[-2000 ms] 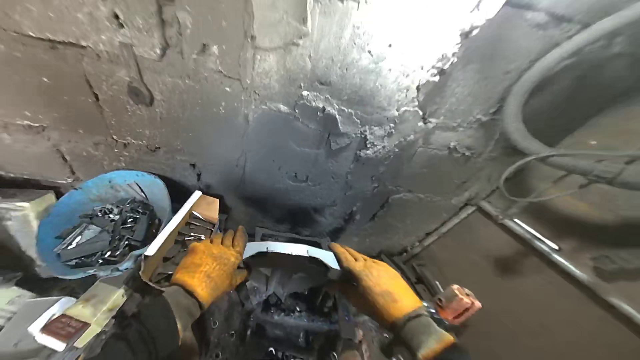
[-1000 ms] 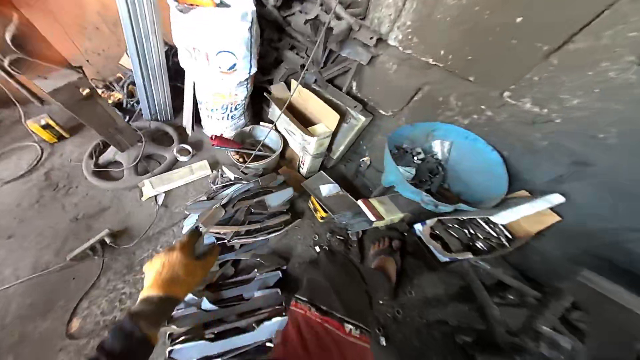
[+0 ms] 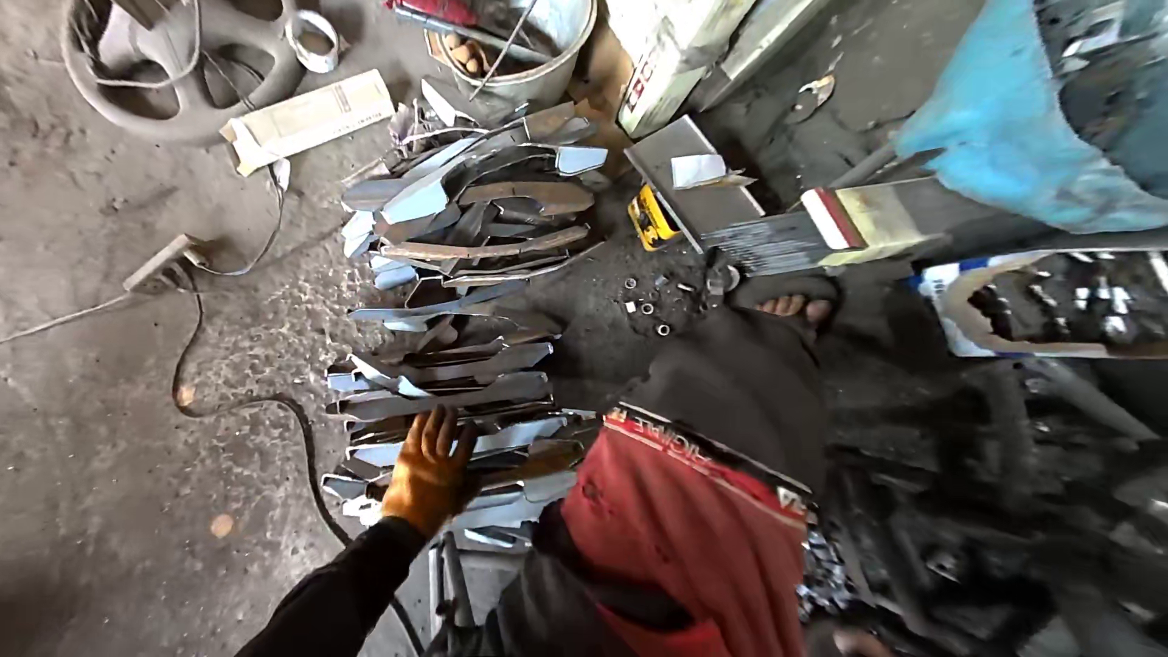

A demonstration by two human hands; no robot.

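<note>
My left hand (image 3: 431, 473), in an orange work glove, rests with its fingers on a long row of bent metal plates (image 3: 484, 394) on the floor. The fingers point up the row, and whether they pinch a plate cannot be told. Grey and bluish plates lie close around the hand, several of them curved. Farther up the row is a rusty curved strip (image 3: 488, 245). My right hand is out of view.
Around the row are a power strip (image 3: 166, 263) with its cable, a steering wheel (image 3: 182, 68), a metal bucket (image 3: 525, 64), welding rods (image 3: 762, 242), a yellow box (image 3: 651, 219), a blue tub (image 3: 995, 119) and a carton of metal bits (image 3: 949, 306).
The view has swung from the wall to the floor. Both gloved hands were at a curved metal strip two seconds ago; now only my left hand shows, lower along the row than one second ago.
</note>
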